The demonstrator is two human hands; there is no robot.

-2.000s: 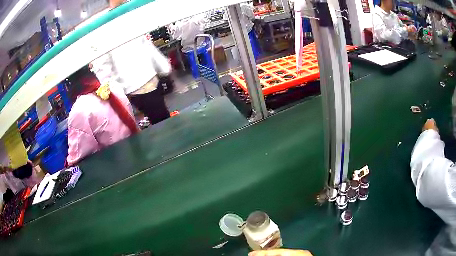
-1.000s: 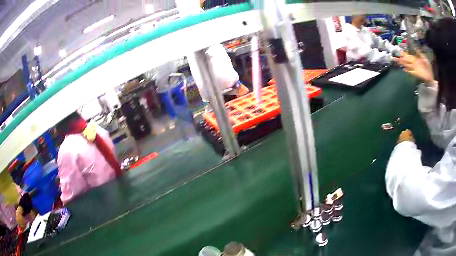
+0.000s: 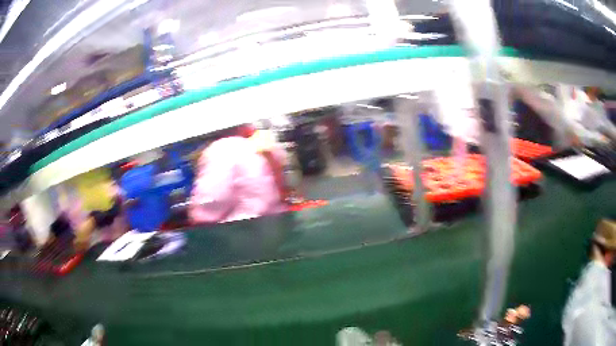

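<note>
The frame is strongly blurred and neither of my hands can be made out in it. The translucent round lid [image 3: 352, 336] is cut off by the bottom edge, beside the blurred top of the small bottle [image 3: 383, 338]. The cluster of small metal parts [image 3: 496, 334] stands at the foot of the upright post, with a small coppery piece [image 3: 518, 314] on top. A small whitish thing [image 3: 96, 335] shows at the bottom left; I cannot tell what it is.
An upright post [image 3: 500, 223] rises from the green bench [image 3: 304, 297]. Orange-red compartment trays [image 3: 459, 177] stand across the bench. A dark tray with a white sheet [image 3: 579, 167] lies far right. A white sleeve [image 3: 589, 304] reaches in at right. Dark loose parts [image 3: 19, 328] lie bottom left.
The view has swung up, then left, and blurred. The bottle and lid now barely show at the bottom edge. Fingers seen beside the bottle two seconds ago are out of view.
</note>
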